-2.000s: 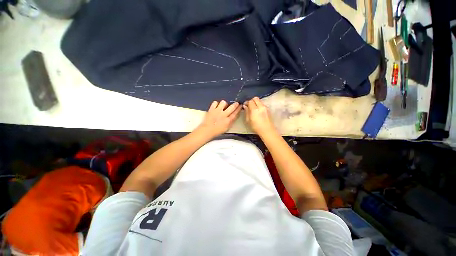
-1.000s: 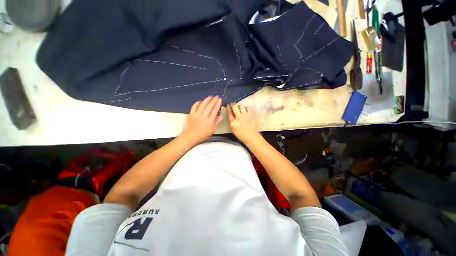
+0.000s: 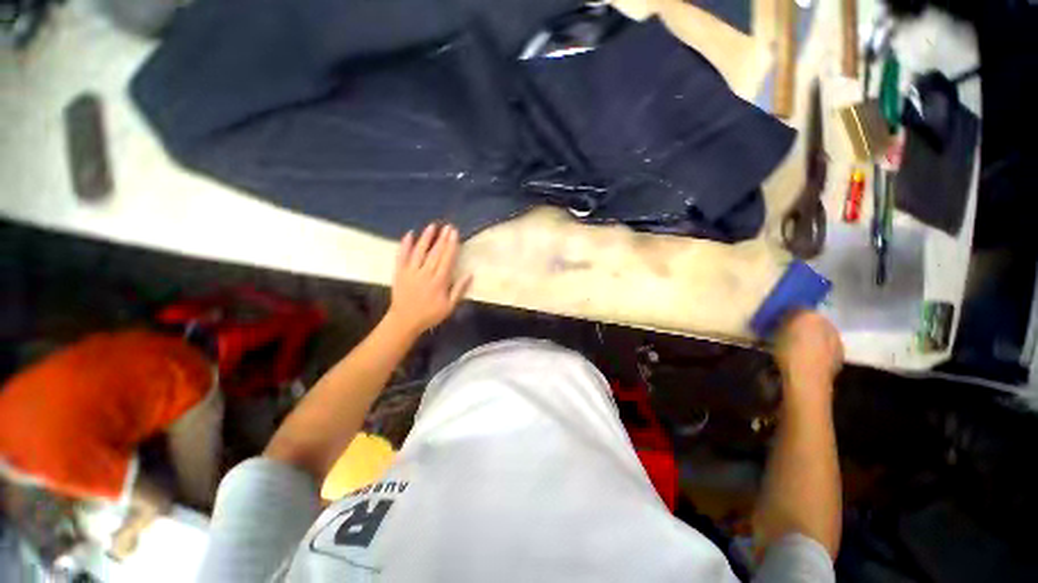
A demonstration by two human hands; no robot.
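The dark jacket cloth [image 3: 376, 125] lies across the worktable, its white stitch lines blurred. My left hand [image 3: 429, 279] rests at the cloth's near edge, fingertips on or beside it, fingers slightly apart. My right hand [image 3: 809, 342] is at the table's near edge on the right, touching the blue card or pad [image 3: 793, 296]; its fingertips are blurred and partly hidden, so whether it grips the card cannot be told. No needle can be made out.
Tailor's shears [image 3: 808, 188], a red pen [image 3: 854, 195], wooden rulers [image 3: 783, 57] and a dark flat board [image 3: 936, 171] lie at the right. A dark oblong block [image 3: 88, 148] is at the left. A person in orange [image 3: 103, 410] is below left.
My right hand has left the cloth edge and moved right to the blue card. My left hand stays by the cloth edge. The view has shifted, and the person in orange shows more.
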